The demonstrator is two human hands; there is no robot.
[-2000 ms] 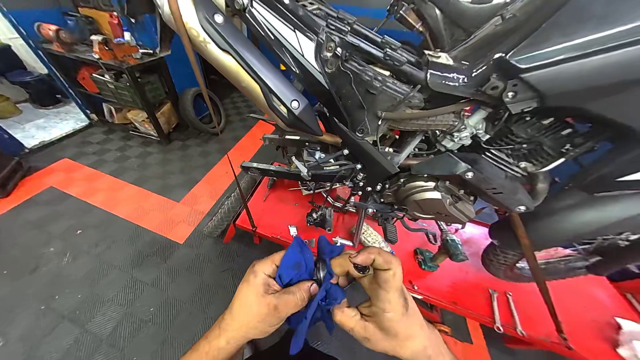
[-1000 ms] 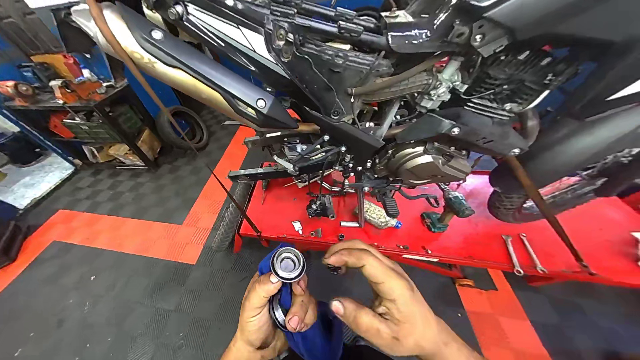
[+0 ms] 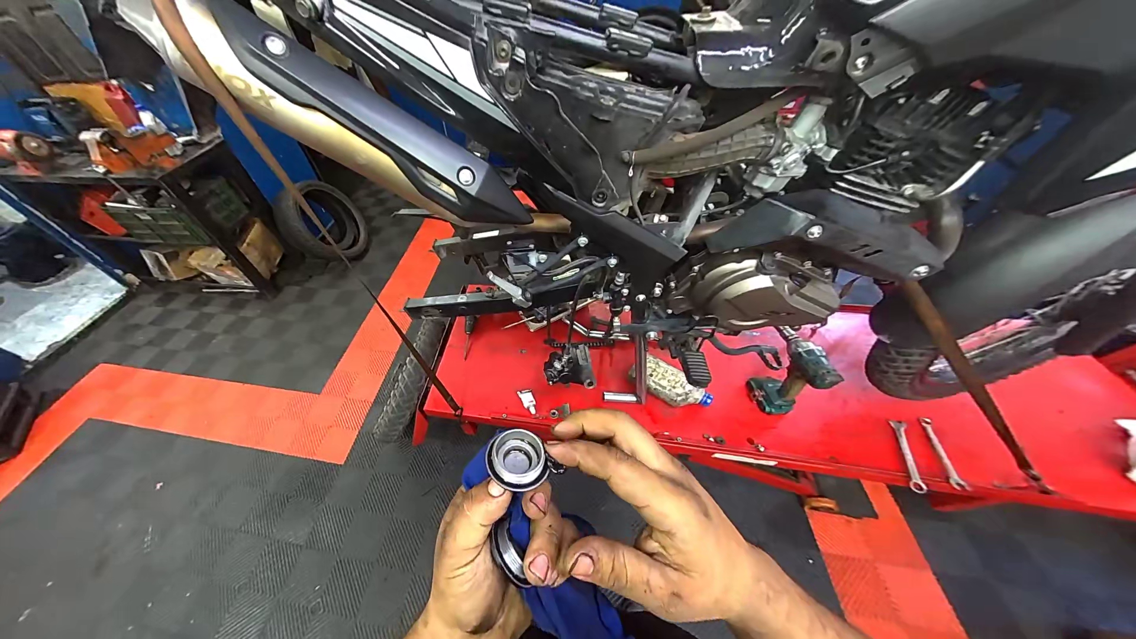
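Note:
My left hand (image 3: 484, 555) holds a round, hollow metal part (image 3: 517, 460) with its open end facing up, together with a blue cloth (image 3: 568, 603). A second metal ring or cap (image 3: 509, 555) sits lower, between the fingers of that hand. My right hand (image 3: 657, 524) is beside it, its forefinger and middle finger close to the rim of the round part. A small dark piece is at those fingertips; what it is cannot be made out. Both hands have dark smudges.
Beyond my hands, a motorcycle (image 3: 763, 288) stands over a red lift table (image 3: 852, 435). On the table lie a cordless impact driver (image 3: 794, 377), a plastic bottle (image 3: 670, 382), two wrenches (image 3: 923, 457) and a brake caliper (image 3: 570, 364). A shelf (image 3: 177, 169) and tyre (image 3: 321, 220) are at left.
Two seconds ago the blue cloth was wrapped about the part between both hands; now the part's open end is uncovered. Since a second ago, my right fingers have come closer to its rim.

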